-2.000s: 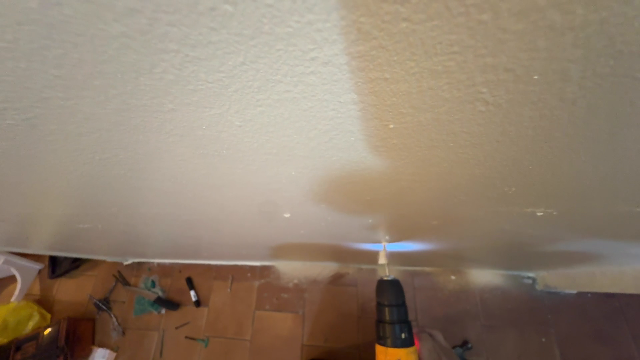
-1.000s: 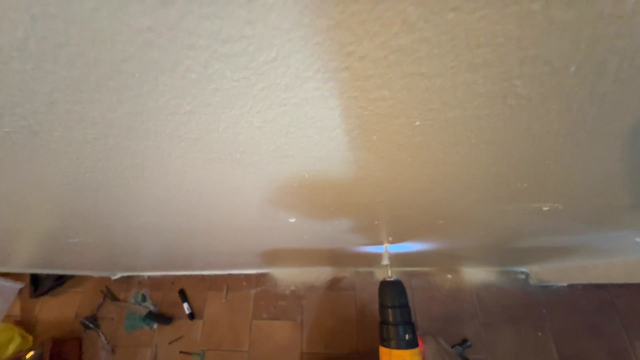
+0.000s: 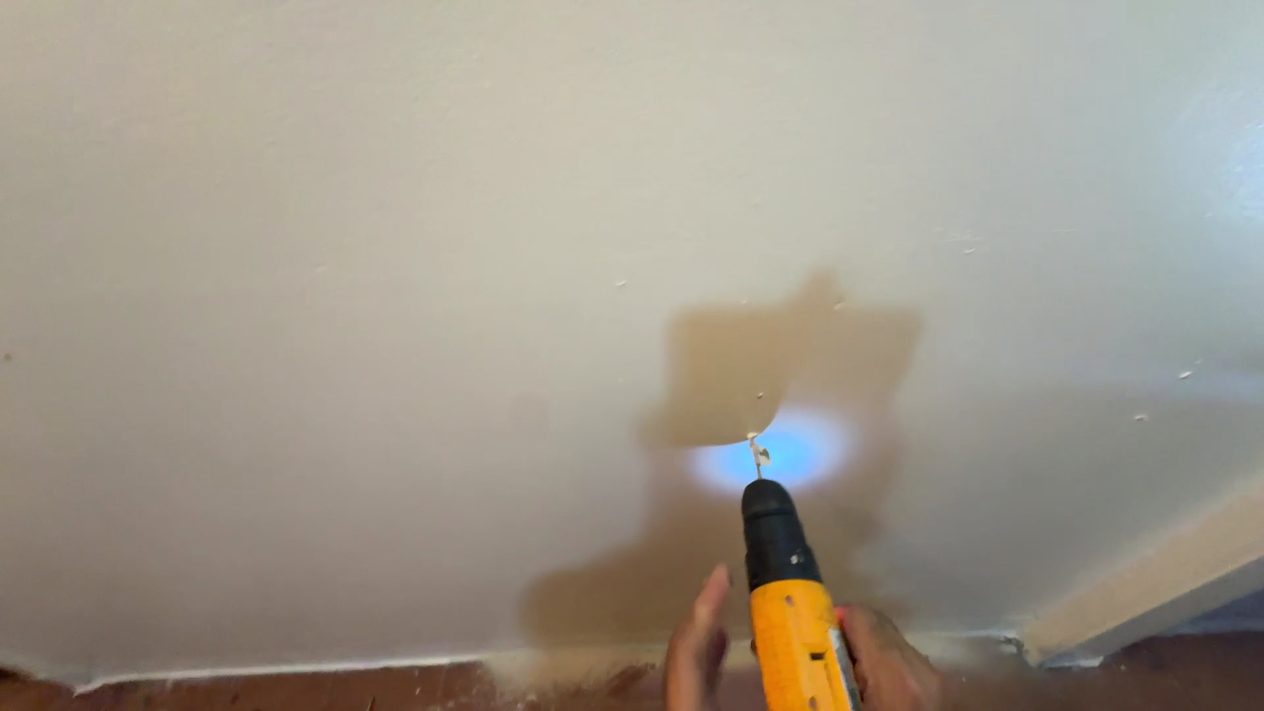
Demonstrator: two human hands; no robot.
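Observation:
A yellow and black cordless drill [image 3: 798,632] points up at the painted wall [image 3: 395,296], its black chuck [image 3: 775,528] foremost. Pale shreds cling to the thin drill bit [image 3: 759,459], whose tip meets the wall at a small pale spot beside the blue-white glow of a light. On the drill's right side my right hand [image 3: 884,660] is closed around it, the grip itself hidden below the body. My left hand [image 3: 697,647] is at the drill's left side, fingers pointing up; whether it touches the drill cannot be told.
Small chips and holes mark the wall around the bit, among them a small hole [image 3: 759,395] just above it. Along the bottom runs the wall's lower edge above a reddish-brown tiled floor [image 3: 415,689]. A pale ledge or trim [image 3: 1145,563] slants at the lower right.
The view has shifted a lot, and the tools on the floor are out of sight. My left hand has come into view beside the drill. More of the drill's yellow body shows.

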